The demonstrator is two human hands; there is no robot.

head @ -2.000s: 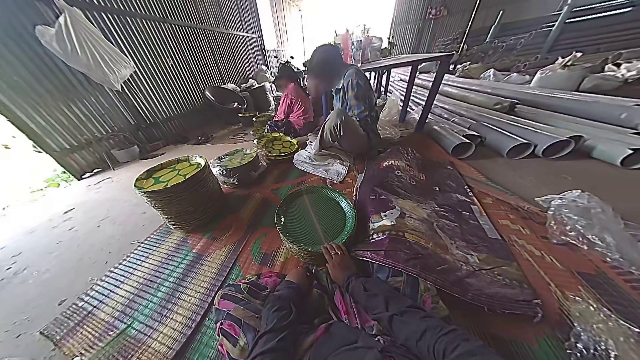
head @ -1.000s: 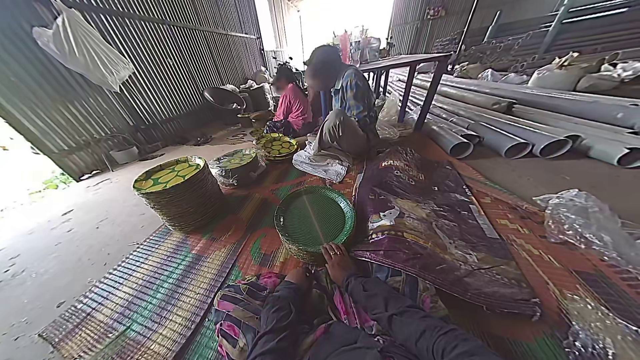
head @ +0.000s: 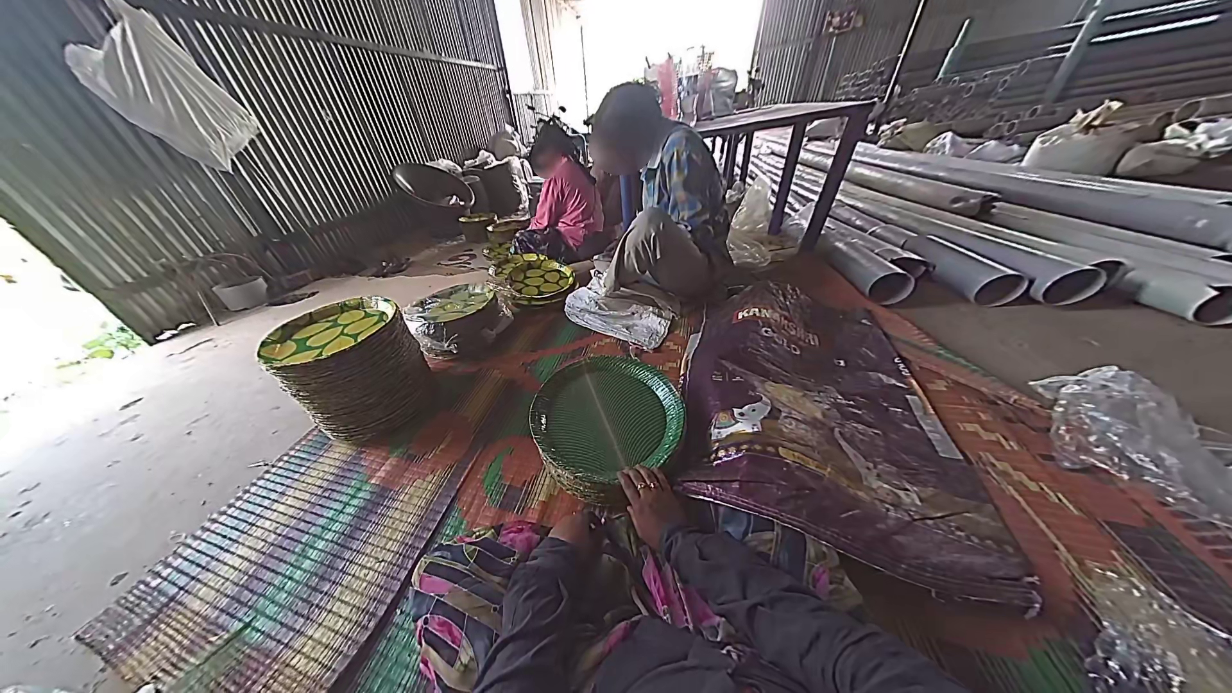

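A stack of round green plates (head: 606, 419) stands on the woven mat just before my knees. My right hand (head: 652, 500) rests with its fingertips on the near rim of the top plate; a ring shows on one finger. My left hand (head: 576, 531) is low at the near side of the stack, its fingers mostly hidden, so its hold is unclear. To the left is a tall stack of plates with a yellow and green pattern (head: 332, 332). Beside it sits a plastic-wrapped stack (head: 456, 306), and farther back a shorter patterned stack (head: 537, 277).
A purple printed sack (head: 818, 433) lies right of the green plates. Two people (head: 679, 192) sit on the mat ahead, near a table (head: 784, 117). Grey pipes (head: 972, 265) lie at the right, and crumpled clear plastic (head: 1126, 433) is on the right side of the mat.
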